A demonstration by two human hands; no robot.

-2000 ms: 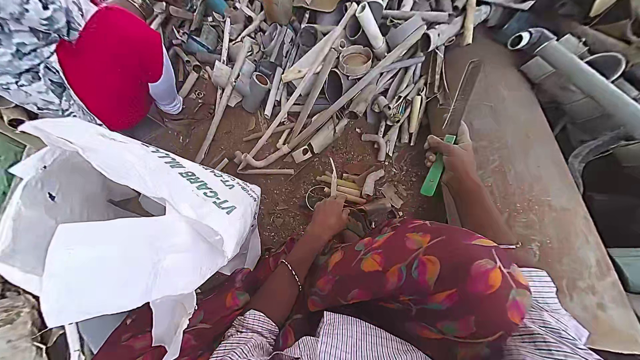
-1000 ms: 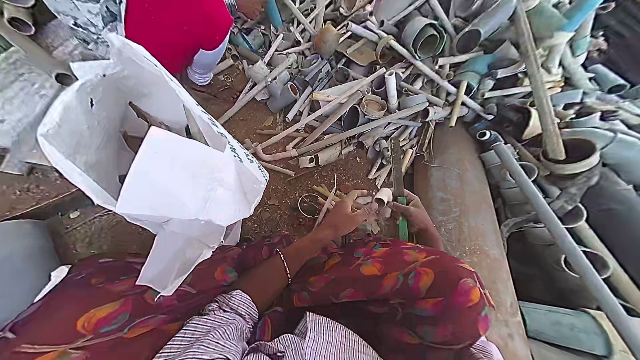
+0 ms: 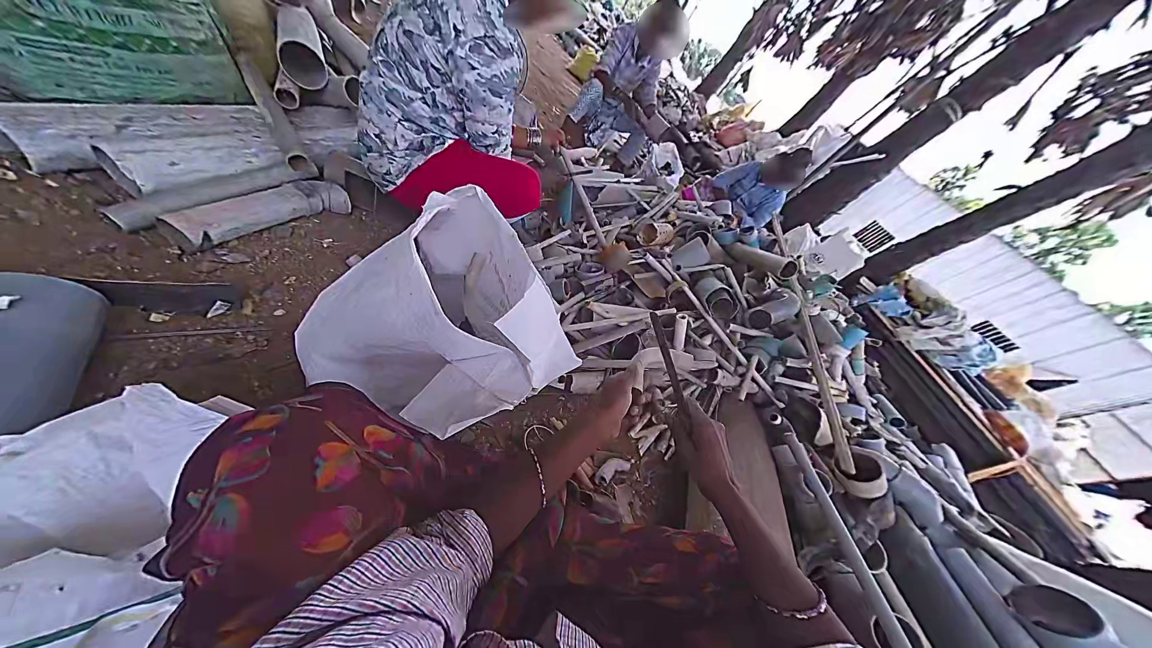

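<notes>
My right hand is closed around the handle of a hand saw, whose narrow dark blade points up and away. Just left of it, my left hand has its fingers bent near the blade; a small pale piece shows at its fingertips, too blurred to name. Short cut pipe pieces lie on the ground between and beyond the hands. Left of my left hand stands an open white woven sack with pale pieces inside. A thin ring or loop shows by my left forearm.
A heap of plastic pipes and fittings spreads ahead. A wooden plank lies right of my right hand, with large grey pipes beyond. A person in red and patterned clothing sits past the sack; other people are farther off. Wide split pipes lie at left.
The view has swung upward and tilted, showing people and trees. Two seconds ago my hands were apart with the saw raised at the right; now they are close together at the blade.
</notes>
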